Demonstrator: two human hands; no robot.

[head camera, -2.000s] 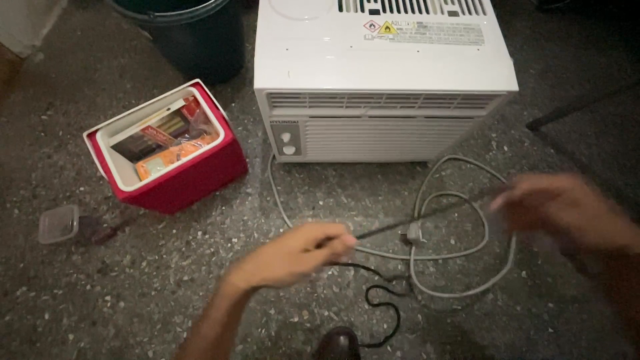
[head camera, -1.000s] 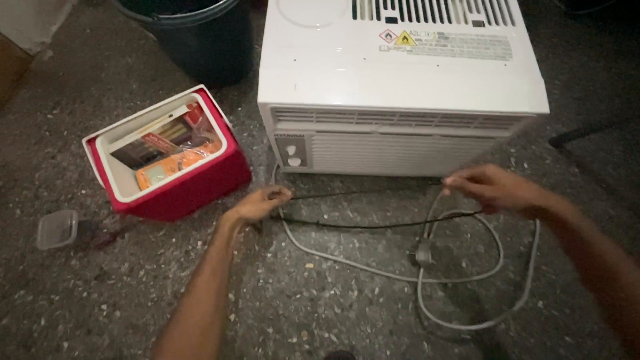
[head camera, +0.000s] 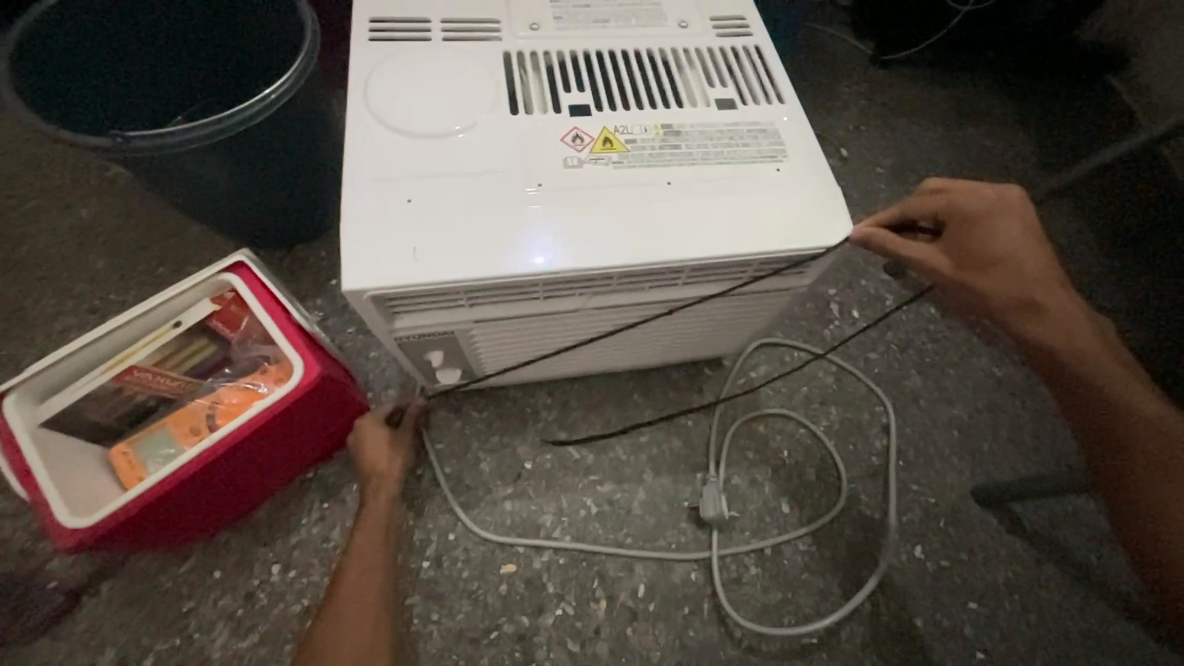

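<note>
A thin black cord [head camera: 647,319] runs slantwise across the front of a white window air conditioner [head camera: 592,217]. Near the unit's lower left front corner, my left hand [head camera: 381,446] grips one part of it. My right hand [head camera: 962,242] pinches the cord beside the front right top corner, and a loose length hangs from there back to the left over the floor. The unit's grey power cable [head camera: 592,552] lies looped on the floor in front, with its plug [head camera: 714,504] among the loops. Two knobs [head camera: 446,368] show on the front panel.
At the left stands a red and white cooler [head camera: 231,462] holding an orange multimeter [head camera: 148,453] and packaged items. Behind it is a dark bucket [head camera: 231,176]. A dark metal leg or bar [head camera: 1027,488] lies at the right. The floor [head camera: 573,610] is speckled.
The black cord, low in front of the unit a second ago, now slants up to its top right corner. My right hand has risen to that corner. The view has moved closer.
</note>
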